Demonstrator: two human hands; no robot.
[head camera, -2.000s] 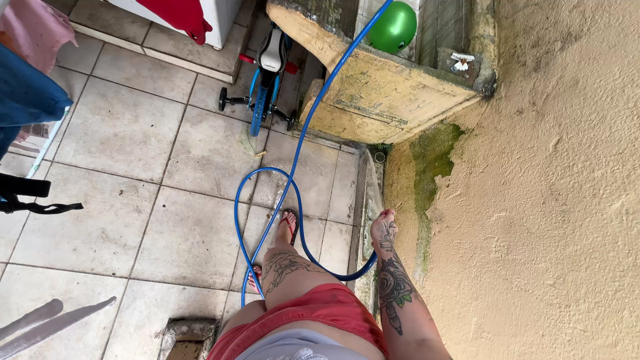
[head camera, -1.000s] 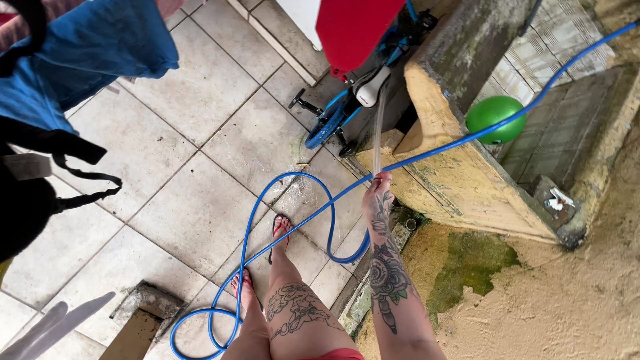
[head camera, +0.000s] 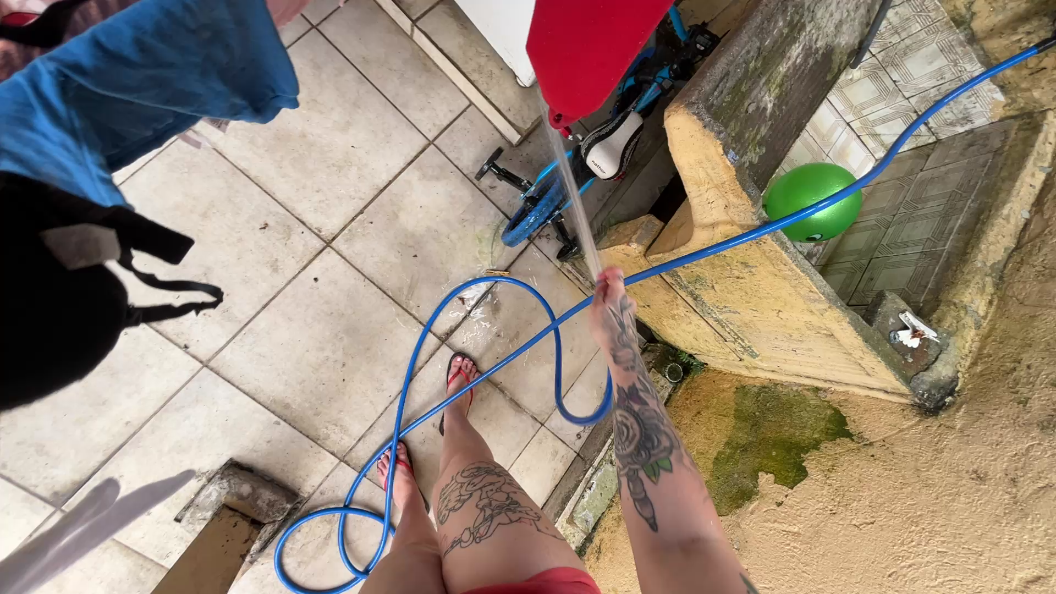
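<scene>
My right hand (head camera: 610, 289), at the end of a tattooed forearm, is closed around the end of a blue garden hose (head camera: 610, 403). A stream of water (head camera: 574, 190) runs from it toward the hanging red cloth (head camera: 590, 49) and the small blue bicycle (head camera: 540, 202) with a white and black saddle. The hose hangs from my hand and loops over the tiles near my feet; another stretch crosses behind the hand to the upper right, passing over a green ball (head camera: 813, 202) in a tiled basin. My left hand is out of view.
Blue cloth (head camera: 148, 91) and a black strapped item (head camera: 66, 289) hang at the left. The yellow basin wall (head camera: 767, 322) and the rough wall (head camera: 932, 495) stand at the right. A low block (head camera: 247, 495) rises from the tile floor (head camera: 305, 355) at lower left, near my sandalled feet.
Two seconds ago no water stream showed; one now leaves my right hand, as it did one second ago. The view has shifted and turned, with the red cloth and bicycle now at the top centre.
</scene>
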